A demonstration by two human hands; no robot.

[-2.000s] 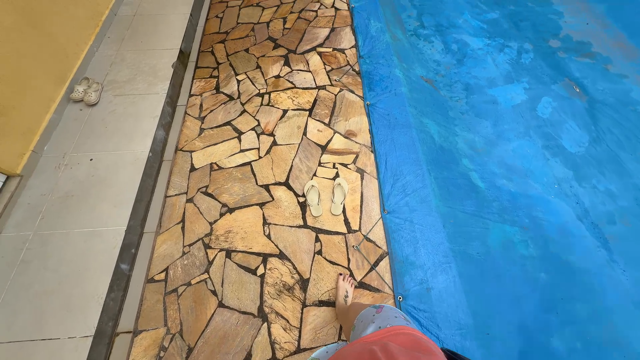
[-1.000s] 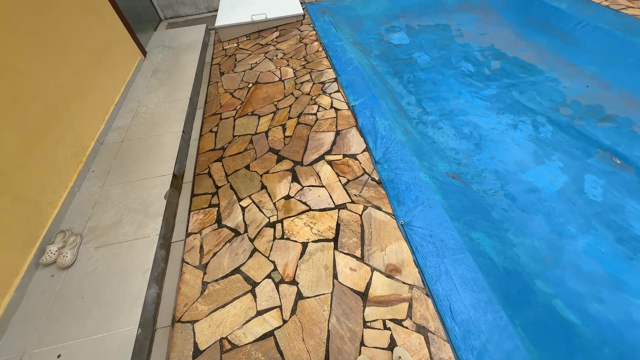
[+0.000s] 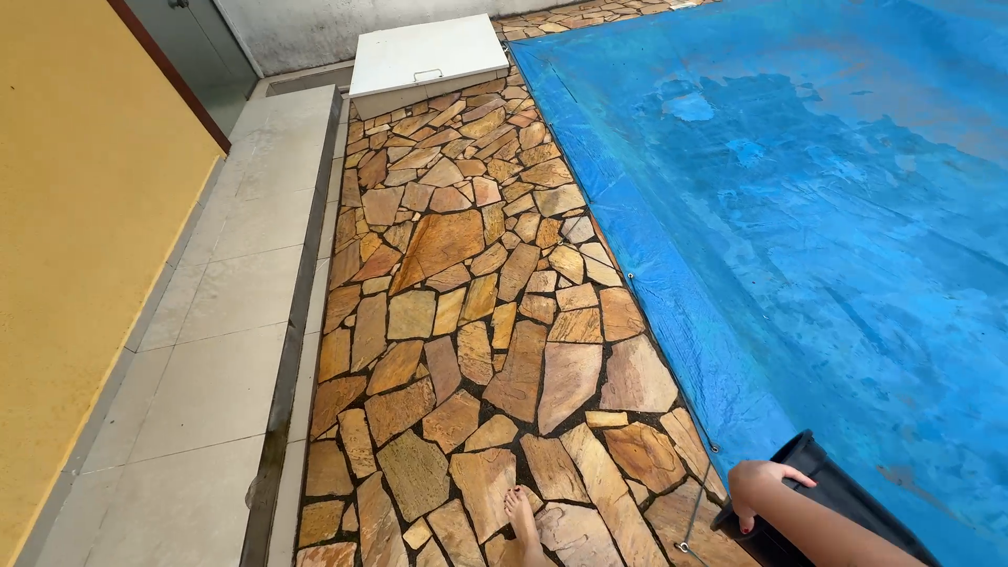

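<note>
At the lower right, my right hand [image 3: 760, 490] grips the rim of a black plastic bucket [image 3: 846, 504], which is tilted on its side over the edge of the blue pool cover [image 3: 693, 331]. The bucket's inside and far end are hidden. My left hand is out of view. One of my bare feet [image 3: 521, 512] is on the irregular stone paving [image 3: 449, 244] at the bottom middle.
A white hatch lid [image 3: 429, 55] with a metal handle covers a low box at the far end. Cover eyelets [image 3: 714, 448] and a cord [image 3: 697, 504] lie along the pool edge. On the left run a raised tiled walkway [image 3: 213, 354], a yellow wall [image 3: 79, 236] and a grey door [image 3: 197, 55].
My right hand and the black bucket have come into view at the lower right. The pale sandals and clogs seen earlier are out of view. The view has moved forward along the paving.
</note>
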